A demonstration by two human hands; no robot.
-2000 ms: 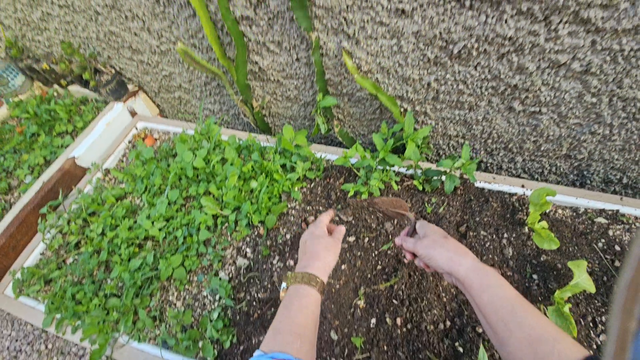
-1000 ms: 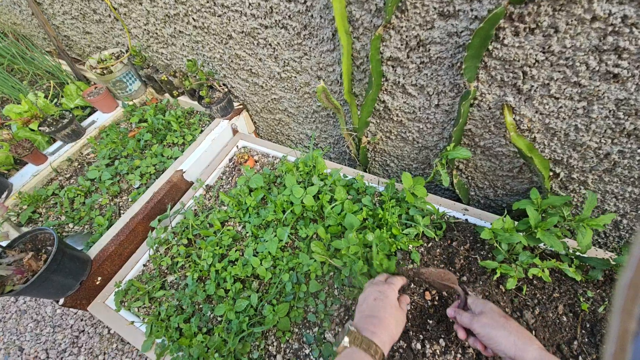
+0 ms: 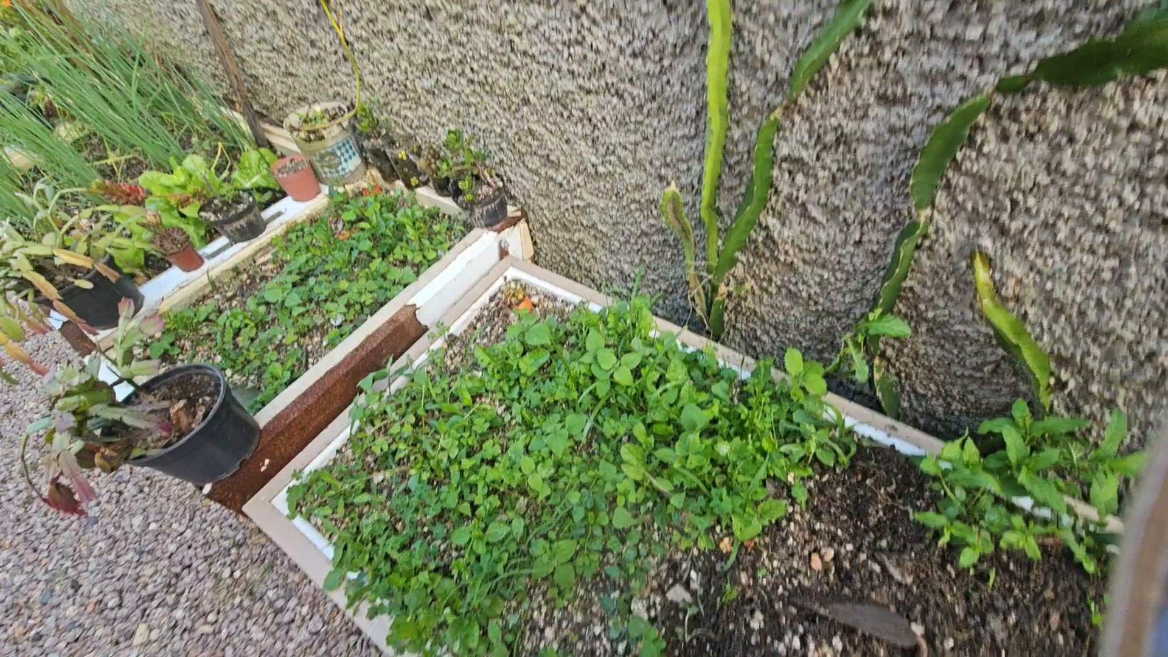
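Note:
Neither of my hands shows in the head view now. At the lower right, the blurred brown blade of a hand tool (image 3: 871, 622) lies over the dark soil (image 3: 821, 566); its handle is out of frame, so what holds it is hidden. Low green leafy plants (image 3: 566, 438) grow thickly over the left and middle of the raised bed, up to the edge of the bare soil. A leafy green plant (image 3: 1022, 474) stands at the bed's back right edge.
The bed's pale frame (image 3: 301, 557) borders gravel (image 3: 137, 584). A black plant pot (image 3: 205, 429) stands by a rusty metal beam (image 3: 319, 401). Beyond lies a second planted bed (image 3: 319, 274) with small pots. Long cactus stems (image 3: 753, 201) climb the rough wall (image 3: 566, 119) behind.
The view has swung left and my two hands, seen over the soil in both earlier frames, have left it. The brown blade now shows at the lower edge.

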